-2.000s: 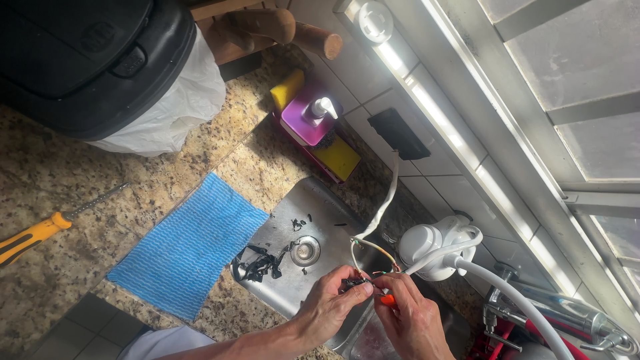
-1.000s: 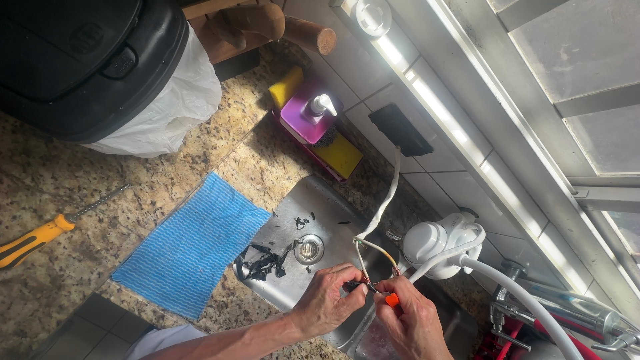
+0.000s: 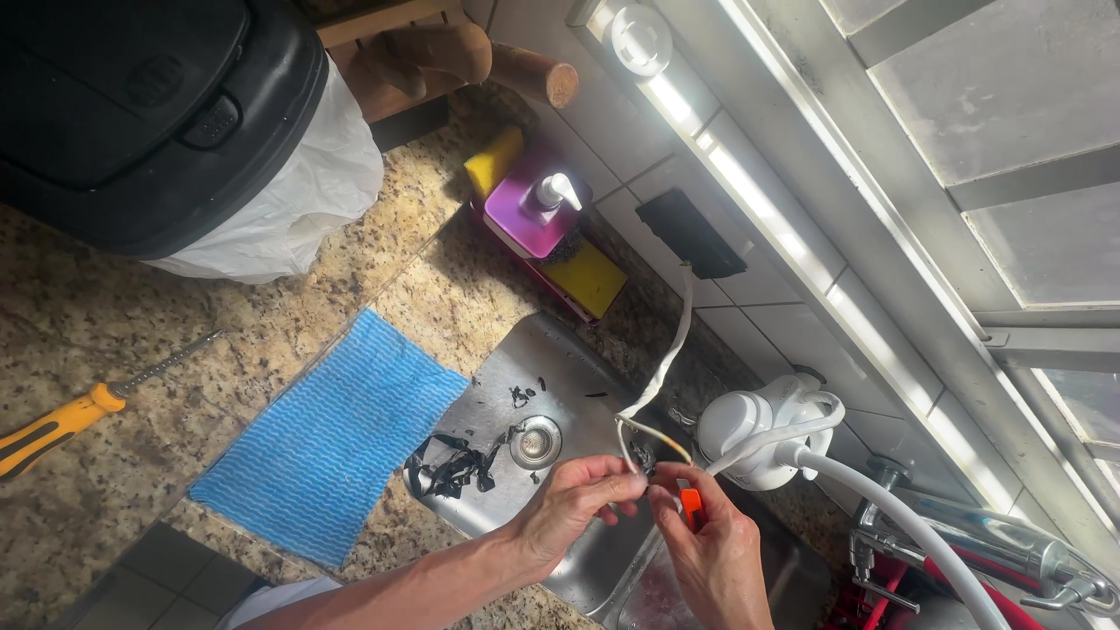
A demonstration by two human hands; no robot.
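A white sheathed cable [image 3: 669, 363] comes out of a black wall plate [image 3: 691, 234] and splits into thinner wires [image 3: 656, 431] over the steel sink. My left hand [image 3: 569, 512] pinches the wire ends between thumb and fingers. Close against its fingertips, my right hand [image 3: 713, 534] grips an orange-handled tool [image 3: 692, 507], its kind unclear, a small blade-like part showing. The exact wire ends are hidden by the fingers. Black scraps of what looks like tape [image 3: 459, 468] lie in the sink [image 3: 560, 376] around the drain [image 3: 535, 442].
Left of the sink lie a blue cloth [image 3: 332, 437] and a yellow-handled screwdriver [image 3: 66, 426]. A purple soap dispenser [image 3: 529, 206] with sponges stands by the wall. A white appliance with a hose [image 3: 752, 429] and a metal faucet [image 3: 884, 525] are at right; a black bin [image 3: 157, 114] is upper left.
My fingertips have come close together at the wires. Dark material seen at my left fingertips in the earlier frames is now mostly hidden.
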